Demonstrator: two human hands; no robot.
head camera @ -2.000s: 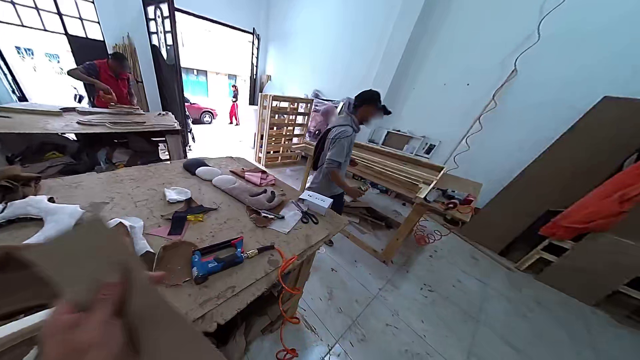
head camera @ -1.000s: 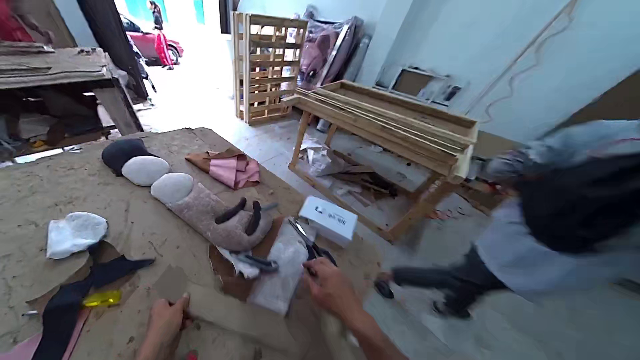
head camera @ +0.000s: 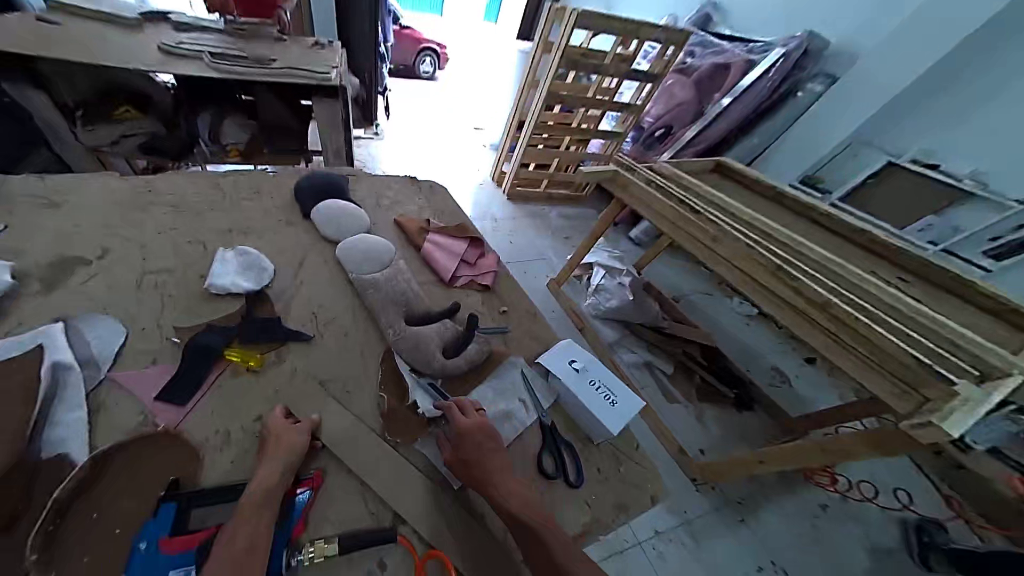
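My left hand (head camera: 286,444) pinches the upper end of a brown cardboard strip (head camera: 392,472) lying on the worktable (head camera: 304,360). Beyond the strip, my right hand (head camera: 472,440) has its fingertips on a small dark tool (head camera: 436,390), perhaps a utility knife, over white scraps. Black-handled scissors (head camera: 552,440) lie to its right, beside a white box (head camera: 592,390) bearing print. Just ahead is a padded fabric piece (head camera: 400,312) with dark curved parts. A blue and black air stapler (head camera: 180,528) lies near my left forearm, partly hidden by it.
Pink and brown fabric (head camera: 460,256), dark scraps with a yellow-handled tool (head camera: 244,358) and white padding (head camera: 240,270) lie on the table. A wooden frame (head camera: 768,320) stands to the right, a slatted frame (head camera: 584,104) behind. An orange coiled hose (head camera: 864,488) lies on the floor.
My right hand has left the scissors, which now lie on the table, and has moved to the small dark tool. The co-worker at right has mostly left view.
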